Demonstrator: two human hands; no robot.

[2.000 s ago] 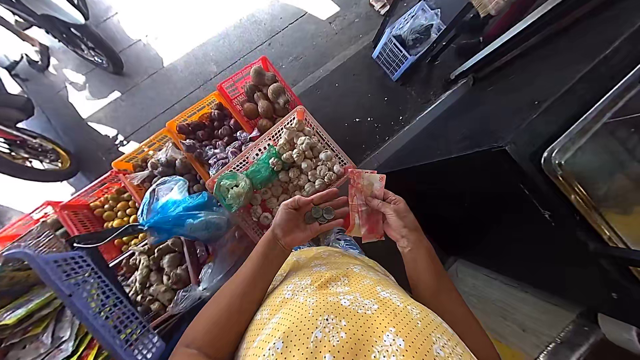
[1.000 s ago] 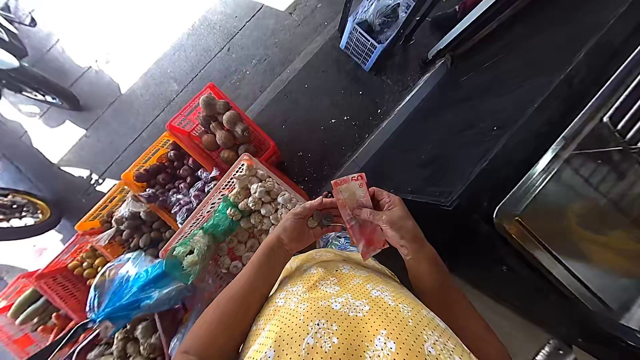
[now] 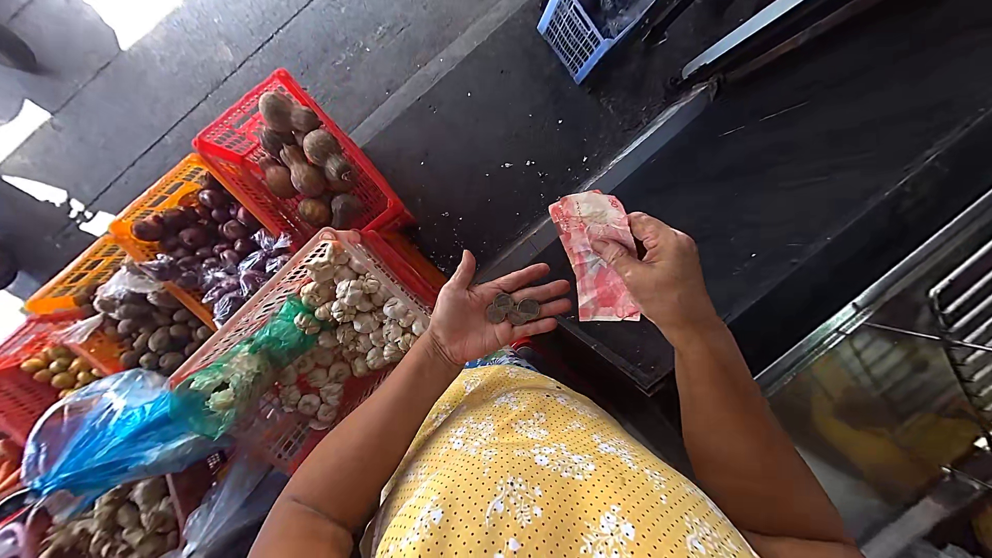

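Observation:
My left hand (image 3: 492,314) is held palm up with its fingers spread, and several coins (image 3: 513,308) rest loose on the palm and finger bases. To its right, my right hand (image 3: 659,267) pinches red banknotes (image 3: 589,256) between thumb and fingers. The notes hang a little apart from the left fingertips; how many there are I cannot tell. Close to my left forearm is a crate (image 3: 252,329) of garlic bulbs (image 3: 364,310), with green netting (image 3: 283,341) over its side.
A red crate (image 3: 380,205) of brown root vegetables, an orange crate (image 3: 167,190) of red onions and a blue plastic bag (image 3: 116,438) lie left. A blue crate (image 3: 573,39) stands on the floor ahead. A dark ledge (image 3: 767,170) and a metal-framed glass case (image 3: 876,302) are at right.
My hands have moved apart; the banknotes were close against my left fingers a second ago. My left palm has opened out, showing the coins more fully.

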